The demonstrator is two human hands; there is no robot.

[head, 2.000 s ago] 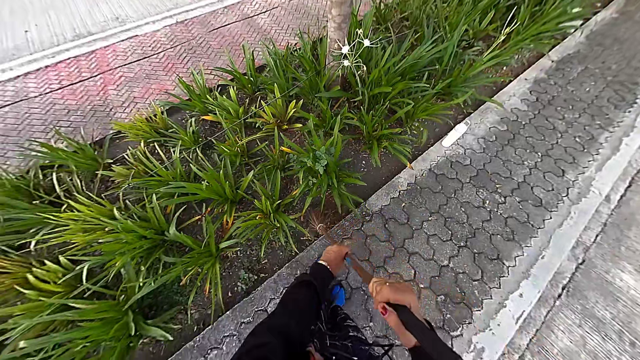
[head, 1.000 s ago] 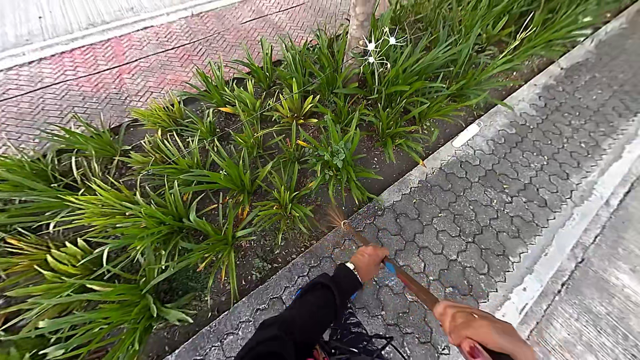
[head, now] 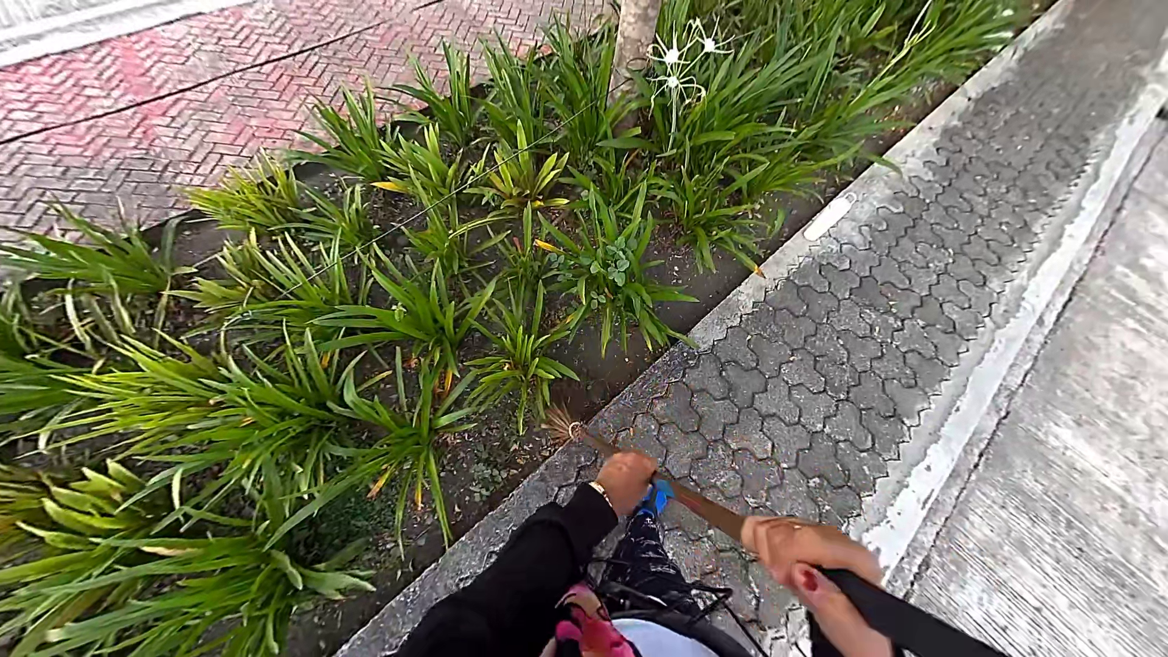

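Observation:
A broom with a brown stick handle (head: 698,502) slants from the lower right up to the planting bed's edge. Its spread bristles (head: 558,425) lie over the soil beside the concrete curb. My left hand (head: 627,481), with a band at the wrist, is closed around the handle near the bristles. Farther back, my right hand (head: 812,557) grips the same handle, where its end is dark. Part of a blue shoe (head: 659,495) shows beside the handle, below my left hand.
Strappy green plants (head: 429,301) fill the bed, with white spider lily flowers (head: 673,59) by a tree trunk (head: 636,41). A concrete curb (head: 730,310) borders the grey interlocking pavers (head: 812,356). Red brick paving (head: 182,91) lies beyond the bed.
Since two seconds ago my hands have moved farther apart along the handle. In the last second my right hand has come back closer to my left, and the bristles remain near the curb.

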